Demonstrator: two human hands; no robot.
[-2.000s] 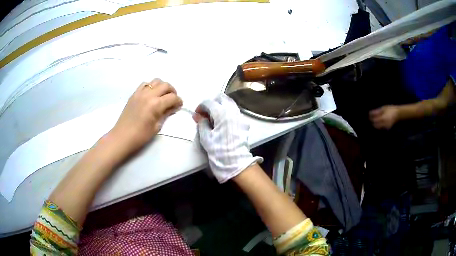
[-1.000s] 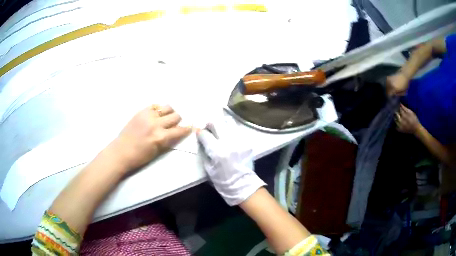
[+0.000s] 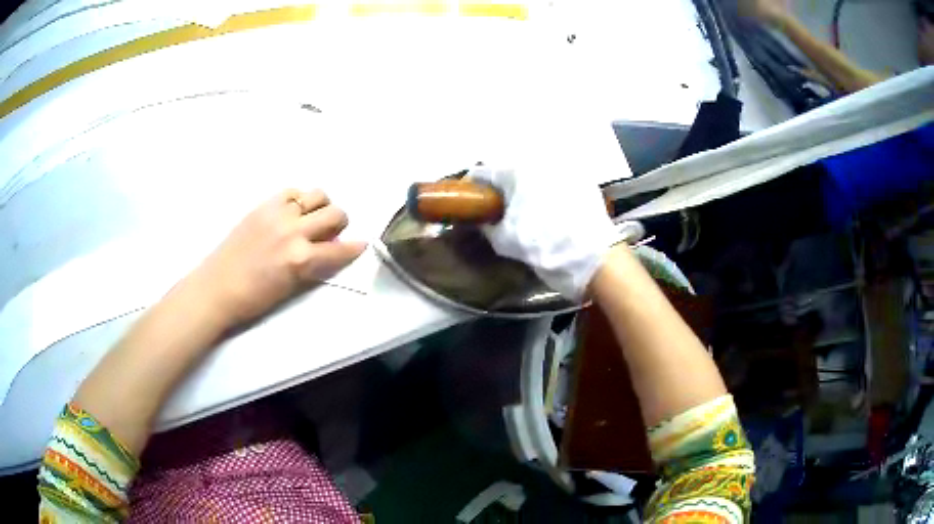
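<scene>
A curved white garment piece [image 3: 77, 328] lies along the near edge of the white table; much of it blends into the cloth. My bare left hand [image 3: 282, 251] presses on its right part, thumb and fingertips together at its edge; the pinched edge is hard to see. My right hand [image 3: 543, 230], in a white glove, is closed around the rear of the steam iron's orange-brown handle [image 3: 458, 201]. The iron's dark soleplate [image 3: 451, 268] lies flat near the table edge, its tip just right of my left fingertips.
More curved white pieces [image 3: 113, 113] lie beyond. A yellow strip [image 3: 154, 43] crosses the far side. The pale hose sleeve [image 3: 768, 148] runs from the iron to the upper right. A brown board [image 3: 625, 379] is below right. Another person's arm [image 3: 819, 46] shows at the upper right.
My right hand has let go of the piece's edge and taken hold of the iron handle. The iron has moved left to my left hand, which stays on the piece. The other person's arm has moved up.
</scene>
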